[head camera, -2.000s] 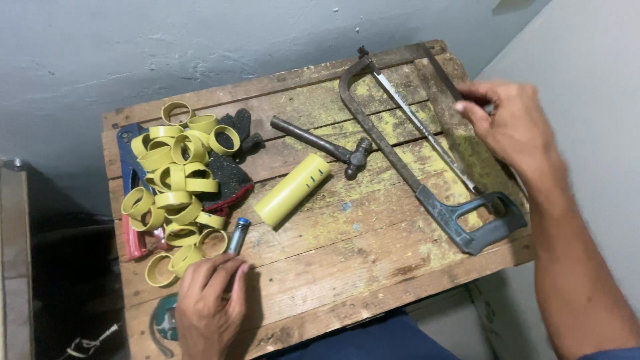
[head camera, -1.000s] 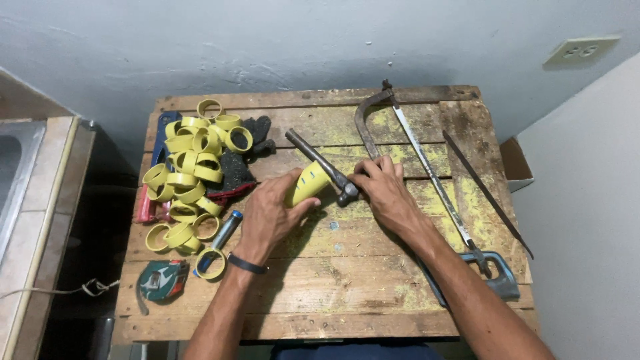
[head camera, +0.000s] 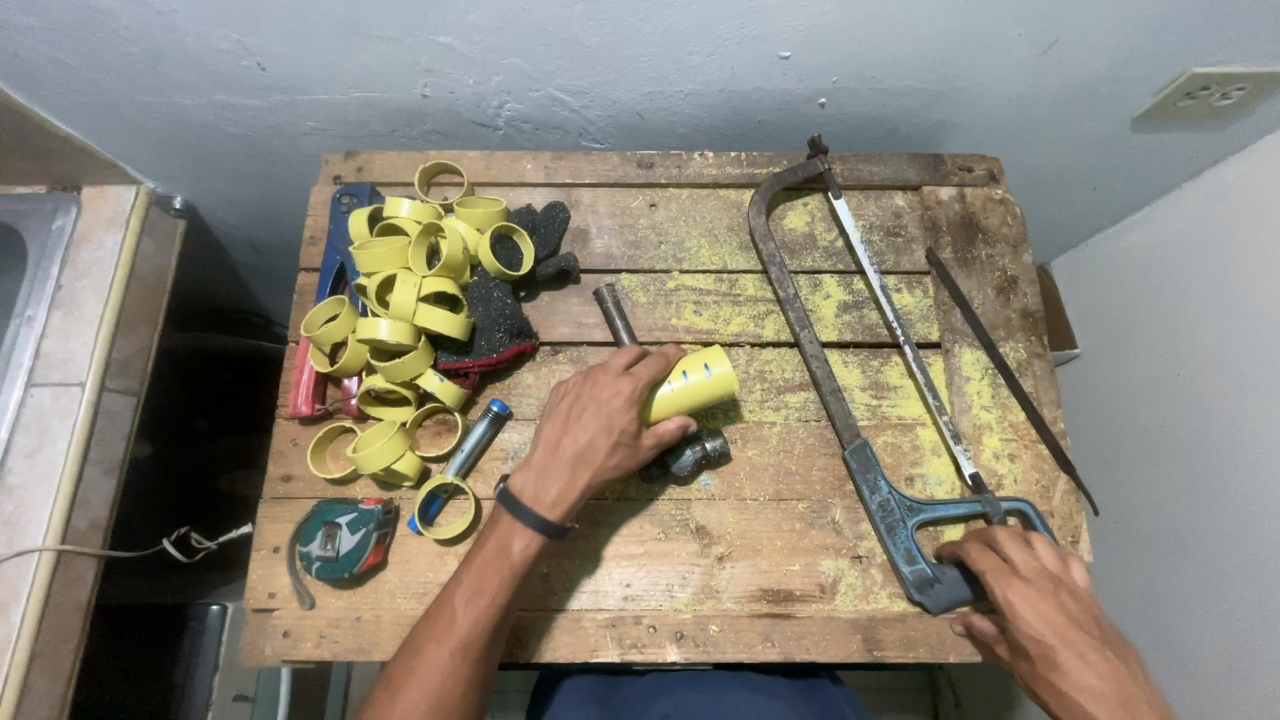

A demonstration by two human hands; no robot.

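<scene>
My left hand [head camera: 600,415] grips a short yellow plastic pipe [head camera: 705,380] that bears a few dark marks. Under that hand lies a hammer [head camera: 698,455], its handle end showing beyond my fingers. My right hand [head camera: 1035,600] is on the blue handle of a hacksaw [head camera: 800,310] at the right; how far its fingers close around the handle cannot be told. The saw lies flat with its blade to the right of the frame. Cut yellow pipe rings [head camera: 390,335] are heaped at the left, and one ring [head camera: 445,508] sits over a blue-capped marker-like tool [head camera: 475,445].
A dark gray glove [head camera: 490,320] and a blue and red tool [head camera: 345,230] lie partly under the rings. A green tape measure [head camera: 342,540] is at the front left. A thin dark strip [head camera: 1010,380] lies right of the saw. Yellow sawdust covers parts of the wooden table [head camera: 620,560].
My right hand has moved from beside the hammer to the hacksaw handle. My left hand still holds the yellow pipe, which now points more to the right. The hammer's handle has turned.
</scene>
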